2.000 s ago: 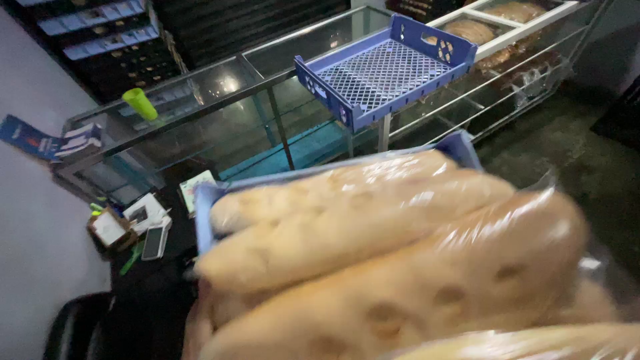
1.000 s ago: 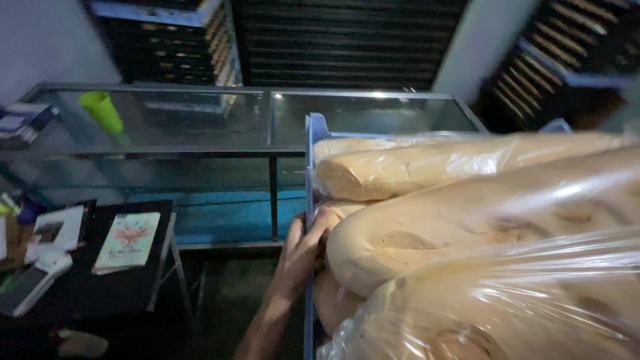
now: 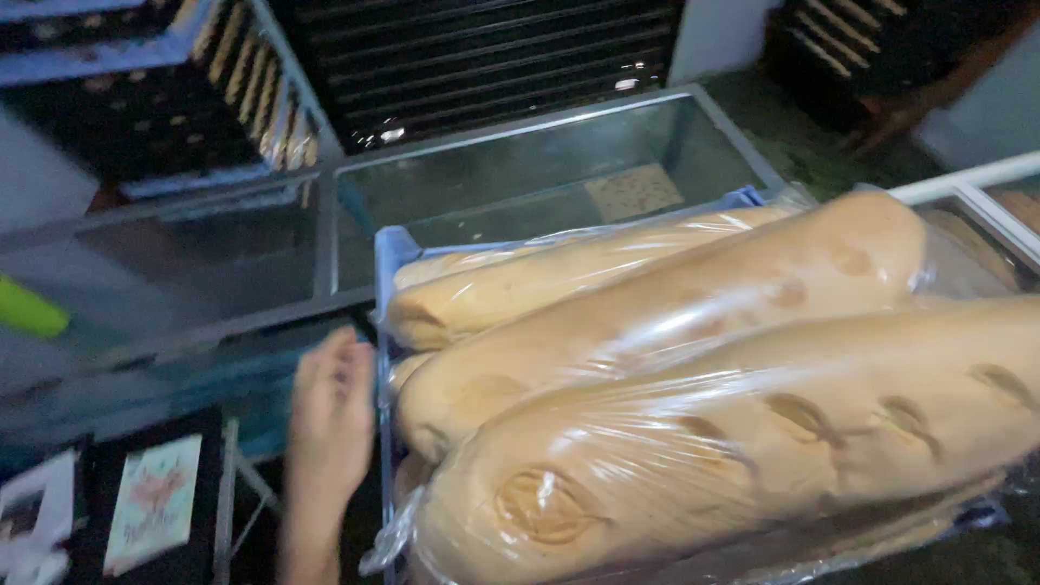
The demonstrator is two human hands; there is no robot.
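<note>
Several long bread loaves point(image 3: 650, 325) in clear plastic bags lie heaped in a blue plastic crate point(image 3: 396, 244), which fills the lower right of the head view. Beside the crate's left wall is my left hand point(image 3: 335, 406), blurred, its fingers bent; it is not plain whether they still touch the wall. My right hand is not in view. Beyond the crate stands a glass display counter point(image 3: 520, 171) with a metal frame, and the crate's far edge overlaps it in the view.
A bright green plastic cup point(image 3: 31, 307) is on the counter at left. Below it, a black table holds a printed booklet point(image 3: 154, 504) and papers. Stacked trays point(image 3: 244, 81) stand back left, before a dark roller shutter point(image 3: 504, 57). A white-framed case point(image 3: 975, 183) is at right.
One second ago my left hand was on the crate's left wall; now it appears at or just off it, fingers curled. Two seconds ago an empty blue crate showed on the counter; it is out of sight now.
</note>
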